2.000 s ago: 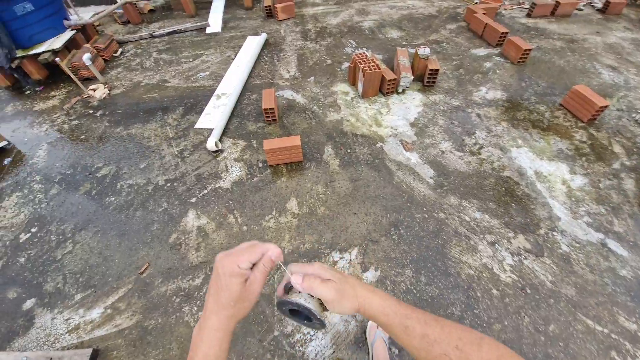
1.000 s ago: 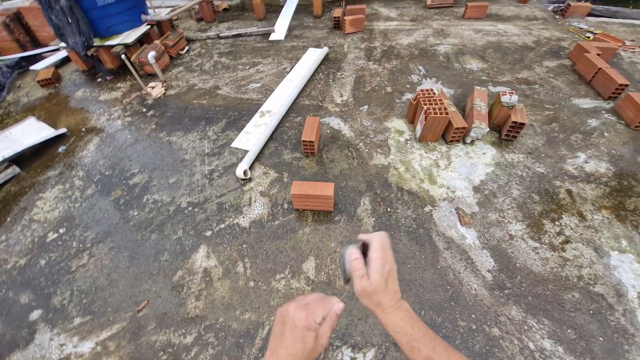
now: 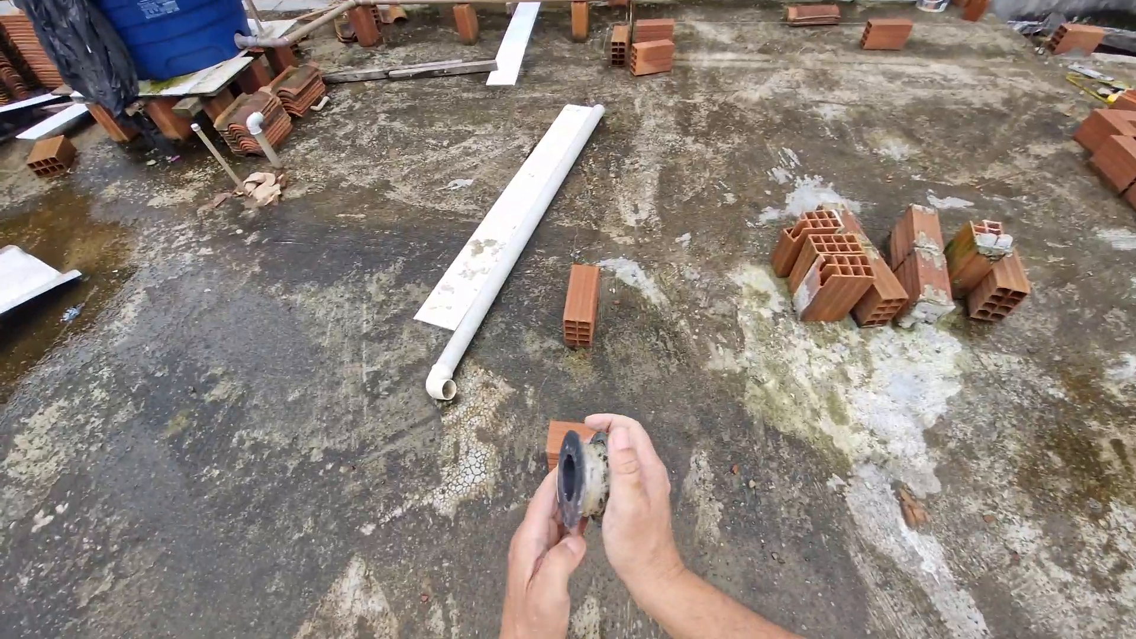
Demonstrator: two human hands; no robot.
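Between my two hands is a small black-flanged spool [image 3: 583, 479] with pale line wound on its core, its flange facing left. My right hand [image 3: 637, 506] grips it from the right, fingers curled over the top. My left hand [image 3: 543, 559] touches its lower left side, fingertips against the flange. Just behind the spool, partly hidden by it and my right hand, lies a hollow clay brick [image 3: 564, 437]. Another clay brick [image 3: 581, 304] lies farther ahead.
A white PVC pipe [image 3: 524, 240] with an elbow lies along a white panel [image 3: 497, 248]. Several hollow bricks [image 3: 834, 280] stand at the right. A blue water tank [image 3: 177, 35], roof tiles [image 3: 253, 122] and upright pipes [image 3: 264, 142] are at the back left.
The hands were apart one second ago, with the spool in the right; now both are at the spool. Two seconds ago a line was pinched above it. The view has shifted.
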